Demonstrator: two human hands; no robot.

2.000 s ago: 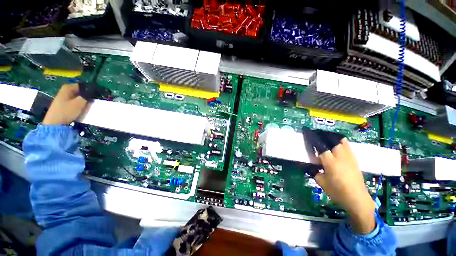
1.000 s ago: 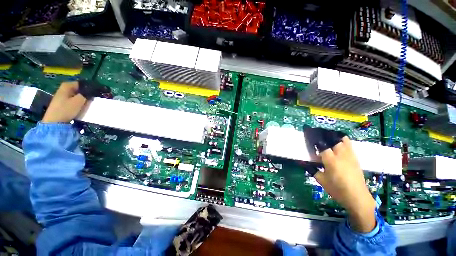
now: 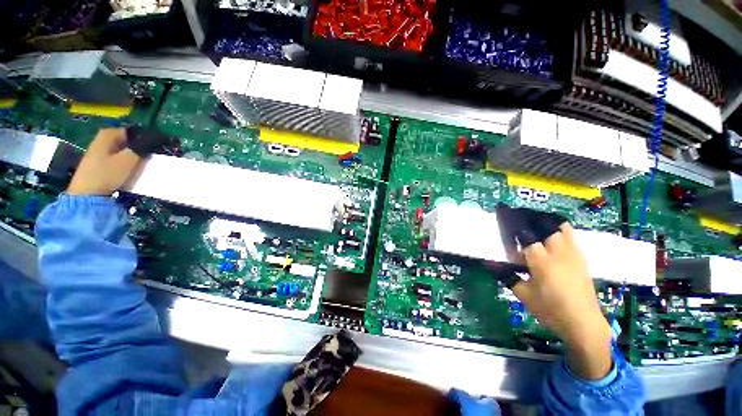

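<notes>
Green circuit boards lie side by side: a left board (image 3: 203,264) and a right board (image 3: 407,175). Each carries a long white-silver heatsink: the left long heatsink (image 3: 244,191) and the right long heatsink (image 3: 468,233). My left hand (image 3: 110,161), with black coverings on the fingers, grips the left end of the left bar; its fingertips are partly hidden. My right hand (image 3: 553,264), also with black finger coverings, straddles the middle of the right bar, fingers behind and thumb in front. Both bars sit on their boards.
Finned heatsinks (image 3: 293,101) with yellow strips stand at the boards' rear. Behind are bins of red components (image 3: 374,23) and blue-purple components (image 3: 496,49), stacked trays (image 3: 643,81) and a hanging coiled blue cord (image 3: 661,89). A camouflage-patterned item (image 3: 324,370) lies at the pale front edge.
Both hands keep their hold at the same spots on the two bars. The view has shifted very slightly, and the coiled cord appears a little further right.
</notes>
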